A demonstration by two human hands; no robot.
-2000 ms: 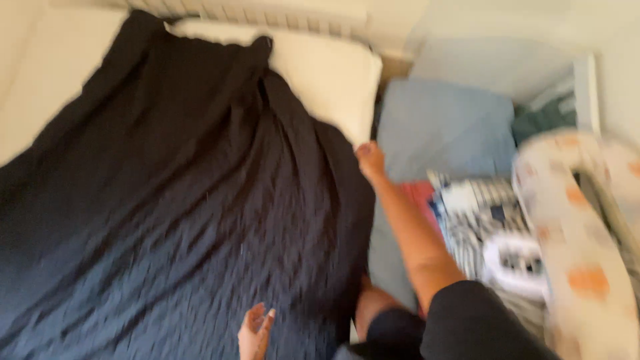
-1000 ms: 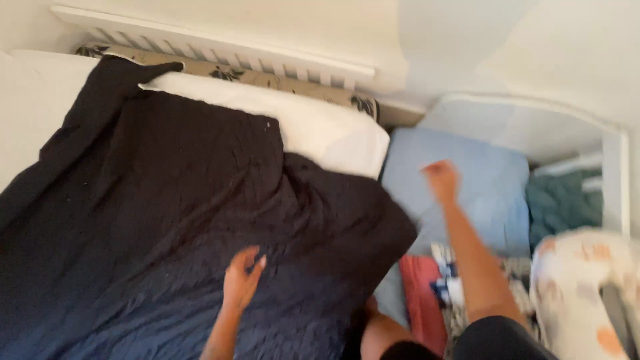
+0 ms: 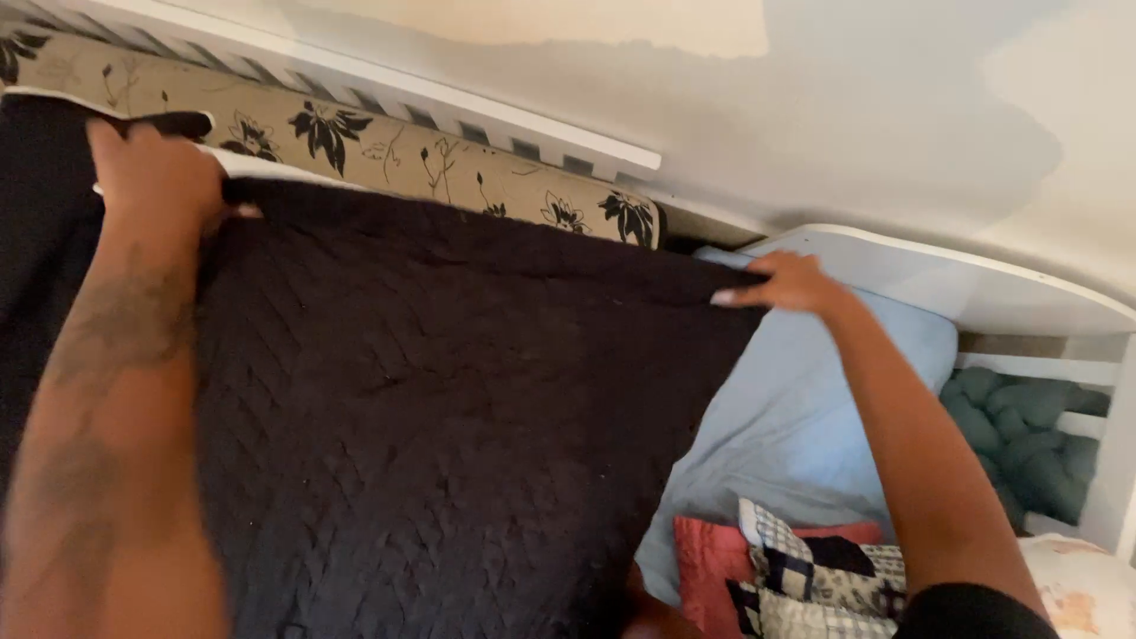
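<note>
A dark quilted bedspread [image 3: 461, 382] spreads over the bed from the left edge to the right middle. At its upper left, my left hand [image 3: 164, 173] lies on the cloth near the far edge; whether its fingers pinch the fabric cannot be told. The bedspread's far right corner is gripped between the thumb and fingers of my right hand [image 3: 781, 282]. A strip of white sheet [image 3: 275, 169] shows beyond the dark edge, next to the floral-patterned mattress side [image 3: 399, 151].
A white slatted rail [image 3: 497, 115] runs behind the mattress. To the right, a white-framed cot [image 3: 958, 253] holds a light blue sheet [image 3: 790, 408], a patchwork textile [image 3: 816, 568], red fabric [image 3: 706, 559] and a green braided bumper [image 3: 1029, 426]. A wall stands behind.
Both hands have reached forward to the bedspread's far edge, and the right hand has taken hold of its corner. The cloth now covers most of the white sheet seen before. The view is closer.
</note>
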